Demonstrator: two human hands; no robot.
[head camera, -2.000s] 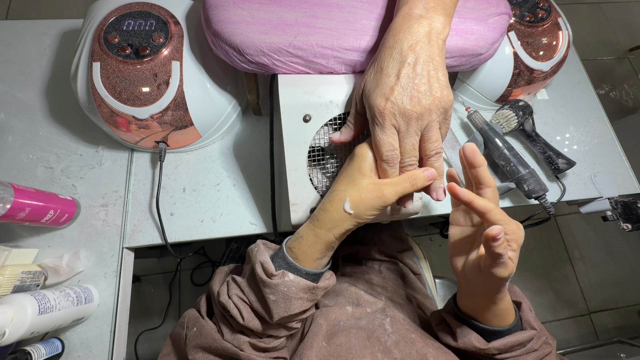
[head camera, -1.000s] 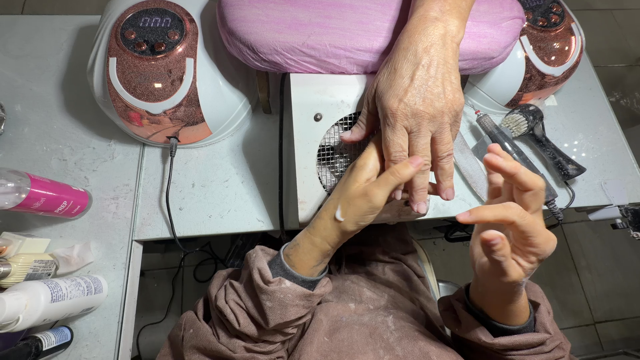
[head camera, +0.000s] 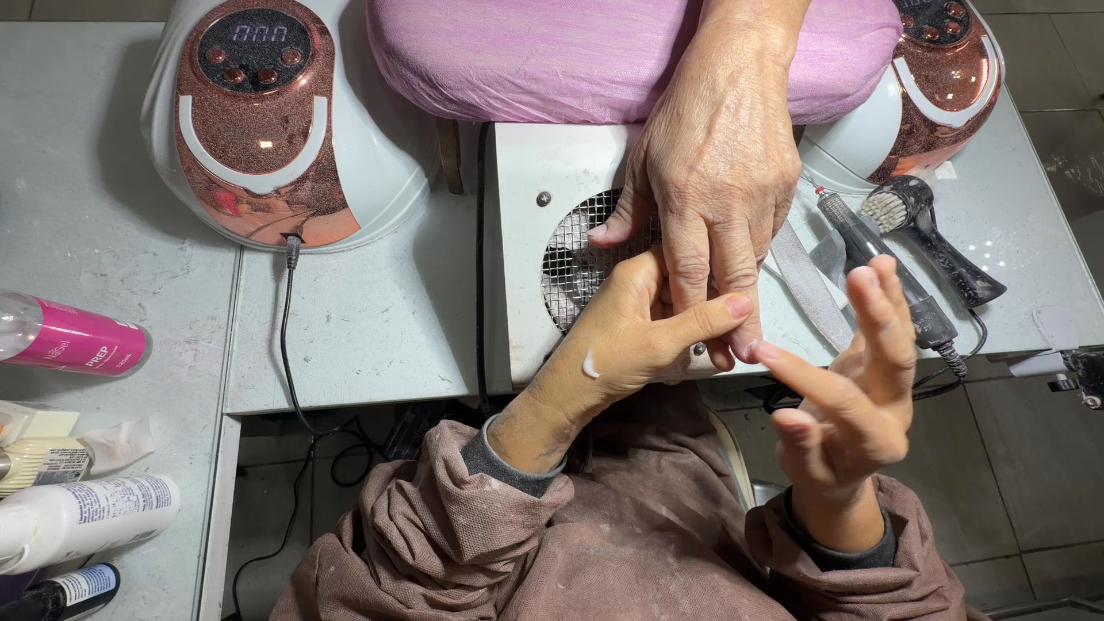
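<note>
Another person's hand (head camera: 720, 164) reaches down from the top over a pink padded armrest (head camera: 535, 69), palm down above a white dust collector (head camera: 526, 259) with a round mesh grille. My left hand (head camera: 612, 336) grips that hand's fingers, thumb on top; a dab of white cream (head camera: 591, 364) lies near my wrist. My right hand (head camera: 849, 388) is raised with its fingers spread and holds nothing; its index fingertip is at the tip of one of the person's fingers, where a little white shows. Whether they touch is hard to tell.
Nail lamps (head camera: 259, 129) flank the armrest, the left one with a cable (head camera: 289, 345). On the right lie a nail file (head camera: 811, 289), an electric nail drill (head camera: 884, 267) and a black-handled brush (head camera: 940, 241). A pink-labelled bottle (head camera: 82, 336) and a white bottle (head camera: 95, 517) lie at left.
My right hand has moved left to the person's fingertip; earlier it was held apart. My left hand keeps its hold on the fingers.
</note>
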